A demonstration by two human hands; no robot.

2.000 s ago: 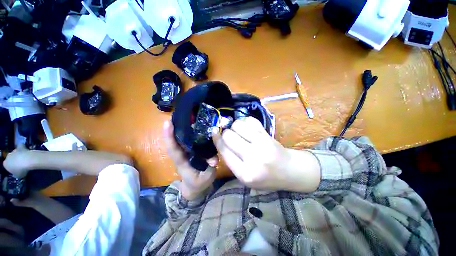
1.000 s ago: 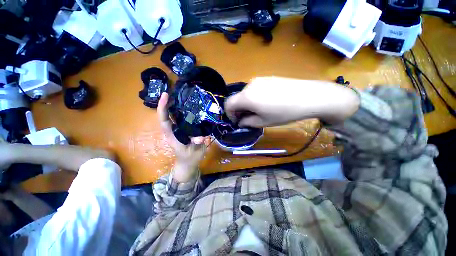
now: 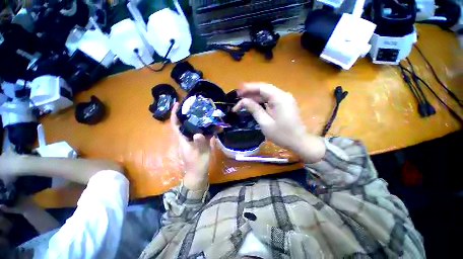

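My left hand (image 3: 195, 152) holds the round black front housing (image 3: 190, 124) from its left and lower side. Its circuit board (image 3: 201, 110) faces up and shines. Thin coloured wires (image 3: 219, 121) run from the board toward the camera body (image 3: 243, 140), which lies just right of it with its black hollow facing up and a white rim. A white antenna (image 3: 261, 159) sticks out to the right below it. My right hand (image 3: 276, 114) is over the upper right of the body, thumb and fingers bent close at the wires; whether they pinch one cannot be told.
Spare front housings (image 3: 164, 101) lie behind and left. White cameras (image 3: 171, 35) are heaped at the back left; others (image 3: 348, 40) stand back right. A black pigtail (image 3: 335, 109) lies right, with more cables (image 3: 419, 91) beyond. A coworker's white-sleeved arm (image 3: 109, 202) reaches in at left.
The camera body has turned, its antenna now nearer me. The board has tilted and looks brighter. My right hand swung across the body, then drew back to its upper right. The orange-yellow tool no longer shows.
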